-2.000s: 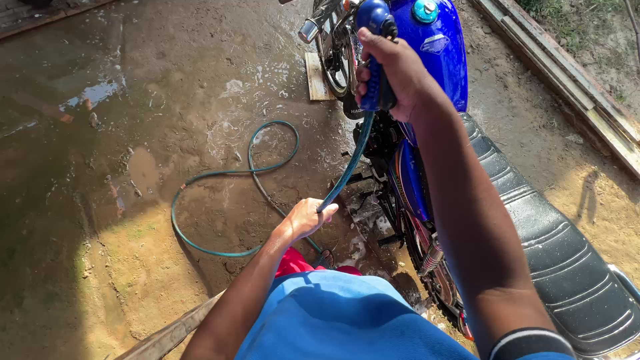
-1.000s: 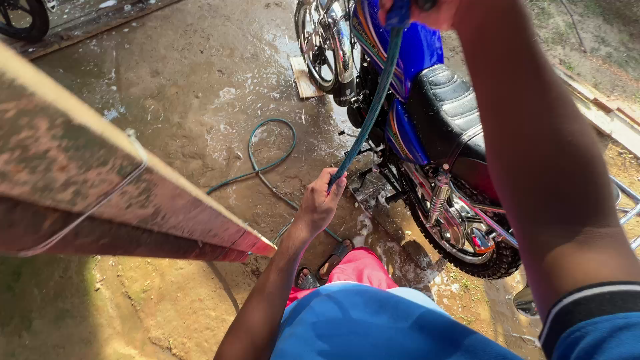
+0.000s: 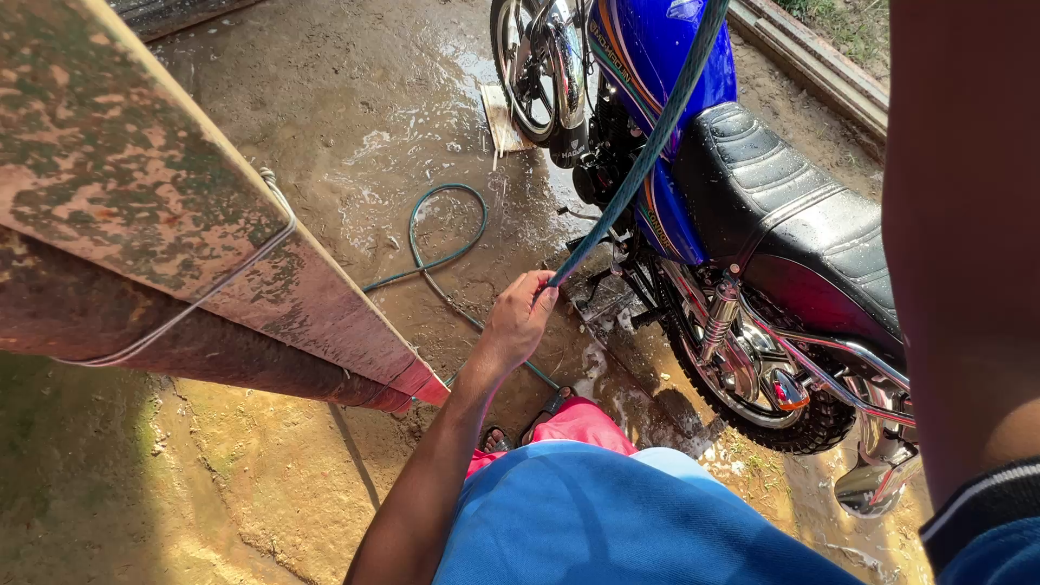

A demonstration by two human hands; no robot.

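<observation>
My left hand point(image 3: 520, 313) is closed around a green garden hose point(image 3: 638, 175), which rises from it past the top edge of the view. My right forearm fills the right side; the right hand is out of view above. A wet blue motorcycle point(image 3: 650, 73) with a black seat point(image 3: 800, 207) stands to the right of the hose. Its rear wheel point(image 3: 768, 406) is low in the view and its front wheel point(image 3: 526, 73) near the top. Below my left hand the hose continues to a loop point(image 3: 448, 188) on the ground.
A weathered wooden post point(image 3: 187, 211) bound with wire point(image 3: 236, 280) slants in from the left, close to my left forearm. The muddy ground point(image 3: 325, 106) is wet. A flat board point(image 3: 504, 122) lies by the front wheel. Wooden planks point(image 3: 821, 65) lie beyond the motorcycle. My sandalled feet point(image 3: 528, 426) are below.
My right hand, around a blue object at the hose's end two seconds ago, has moved up out of view. My left hand remains on the hose. The view has shifted, bringing in the post.
</observation>
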